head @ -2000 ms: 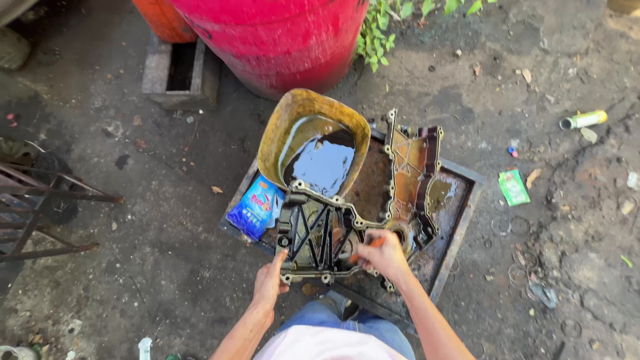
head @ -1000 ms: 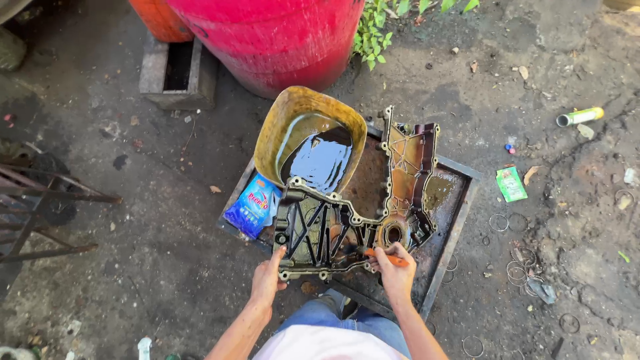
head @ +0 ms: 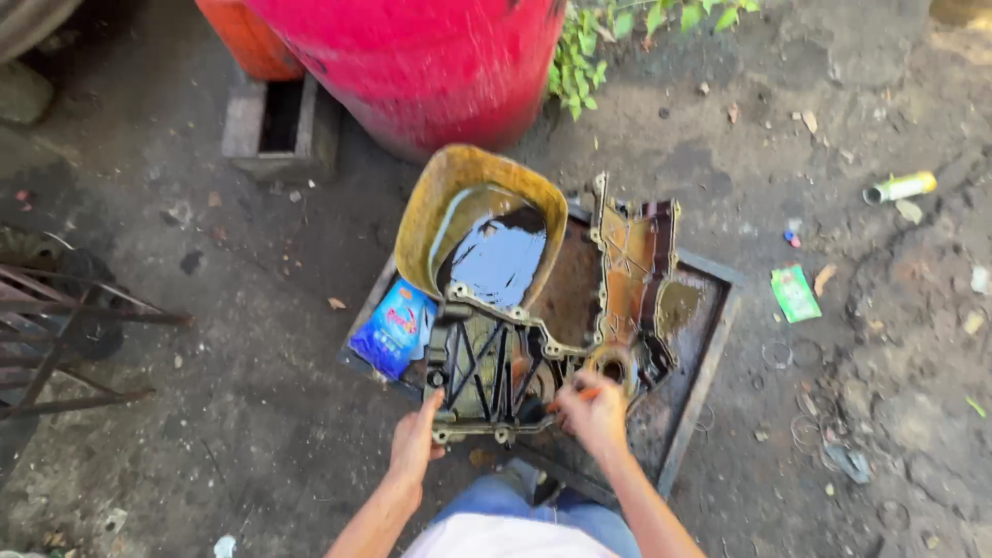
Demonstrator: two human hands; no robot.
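A ribbed metal engine cover [head: 480, 364], wet and dark, lies over a shallow metal tray [head: 717, 333] and reaches up to the right. My left hand [head: 415, 438] grips its lower left corner, thumb on the rim. In my right hand [head: 595, 407] is a brush with an orange handle [head: 577, 397]; its dark head rests in the cover's lower part, left of the round opening. Behind the cover stands a cut yellow plastic container [head: 418, 217] holding dark liquid [head: 500, 260]. A blue detergent packet [head: 394, 329] lies at the tray's left edge.
A large red barrel [head: 434, 70] stands behind the container, beside a hollow concrete block [head: 244, 136] and an orange container [head: 260, 39]. Rusty metal bars [head: 85, 314] stand at left. On the ground at right lie a green packet [head: 795, 293] and a yellow tube [head: 903, 187].
My right hand and the brush have shifted slightly about the cover's lower right part. My left hand has stayed at the cover's lower left corner.
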